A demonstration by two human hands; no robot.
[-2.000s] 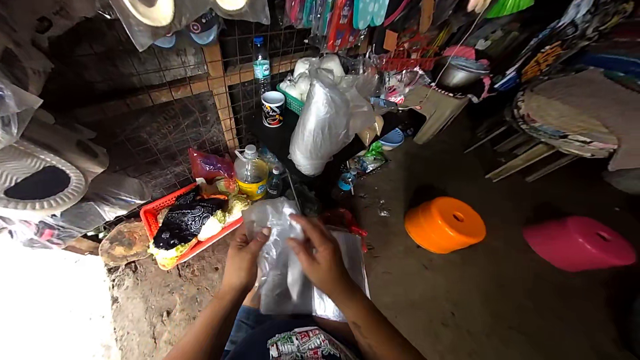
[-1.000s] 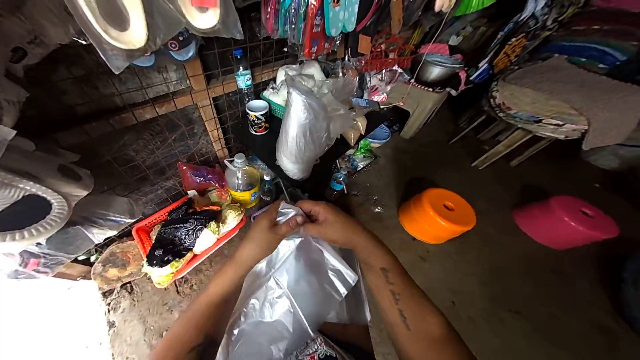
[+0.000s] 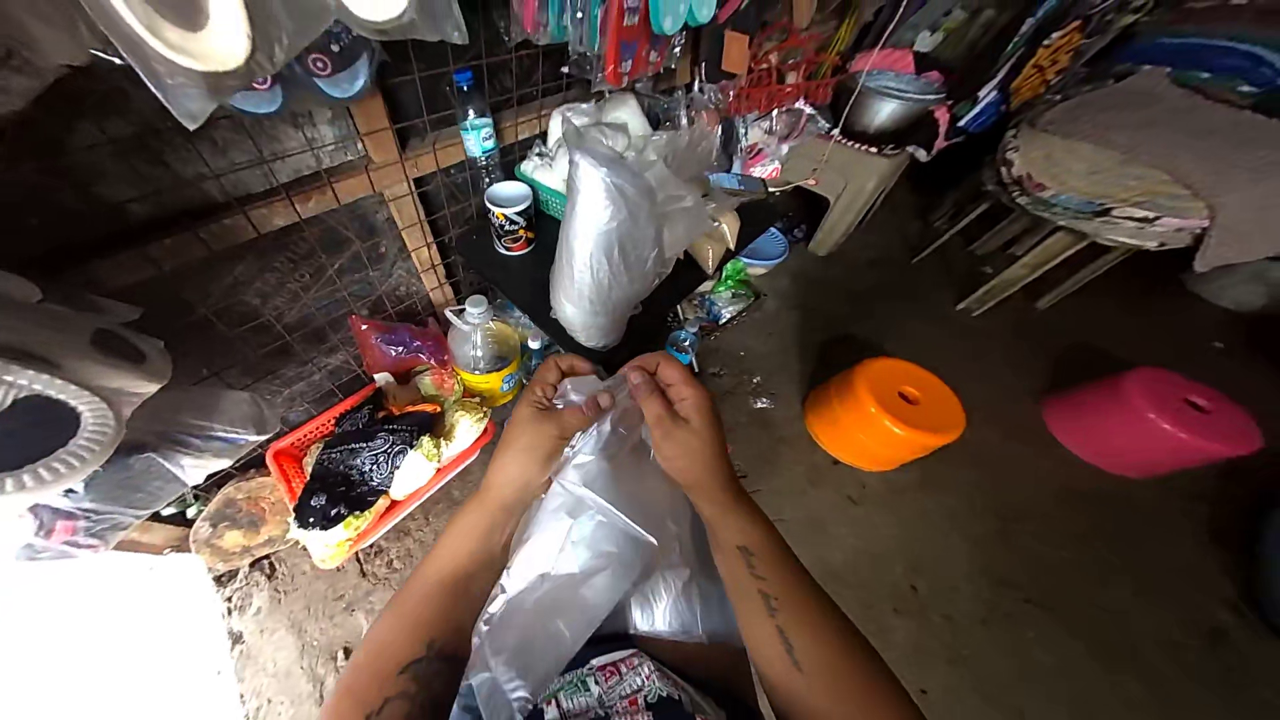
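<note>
My left hand [image 3: 550, 425] pinches the gathered upper edge of a clear plastic bag [image 3: 590, 530] between thumb and fingers. Close beside it, my right hand [image 3: 680, 425] grips the same edge, thumb on top. The bag hangs down over my lap, creased and shiny, and more plastic film lies beneath it on the right. Just beyond my hands, a bulging translucent plastic bag [image 3: 605, 240] stands on a black table [image 3: 480, 255], beside a printed mug [image 3: 510, 218] and a green basket [image 3: 543, 193]. A water bottle [image 3: 478, 135] stands behind the mug.
A red plastic basket [image 3: 290, 465] of cloths, including a black bandana [image 3: 370, 460], lies at the left, next to a large jug with yellow liquid [image 3: 485, 355]. On the right floor stand an orange stool [image 3: 885, 415] and a pink stool [image 3: 1150, 425]. Packed slippers [image 3: 340, 65] hang above on wire mesh.
My hands were apart over the plastic two seconds ago; they are now close together at its upper edge. The bag hangs lower and more spread out than then.
</note>
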